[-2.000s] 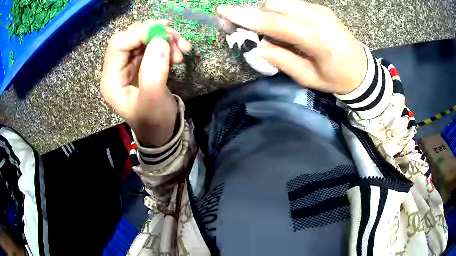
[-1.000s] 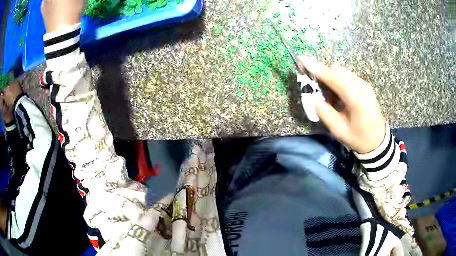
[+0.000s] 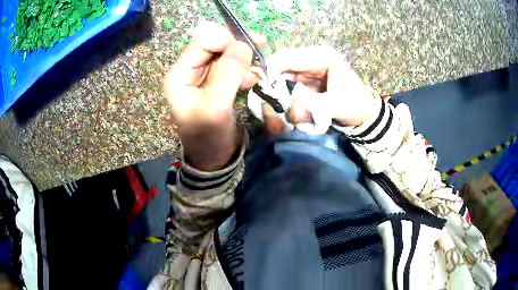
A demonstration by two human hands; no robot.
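My right hand (image 3: 335, 85) is closed around the white and black wrapped handle (image 3: 271, 96) of the trimming knife. Its thin grey blade (image 3: 238, 28) points up and left over the bench. My left hand (image 3: 210, 85) is beside the blade and close to the handle, its fingers curled and pinched together. No green part shows between its fingers, so I cannot tell if it holds one. Green trimmings (image 3: 275, 20) lie scattered on the speckled bench beyond my hands.
A blue tray (image 3: 51, 54) with a heap of green parts (image 3: 54, 20) stands at upper left. The bench edge runs below my hands. A person's black-and-white sleeve (image 3: 25, 215) is at lower left. A cardboard box (image 3: 488, 198) and yellow-black tape (image 3: 483, 158) are at right.
My left hand has come back from the blue tray to the knife. My right hand, still holding the knife, has moved left in the picture, towards it. The view has shifted.
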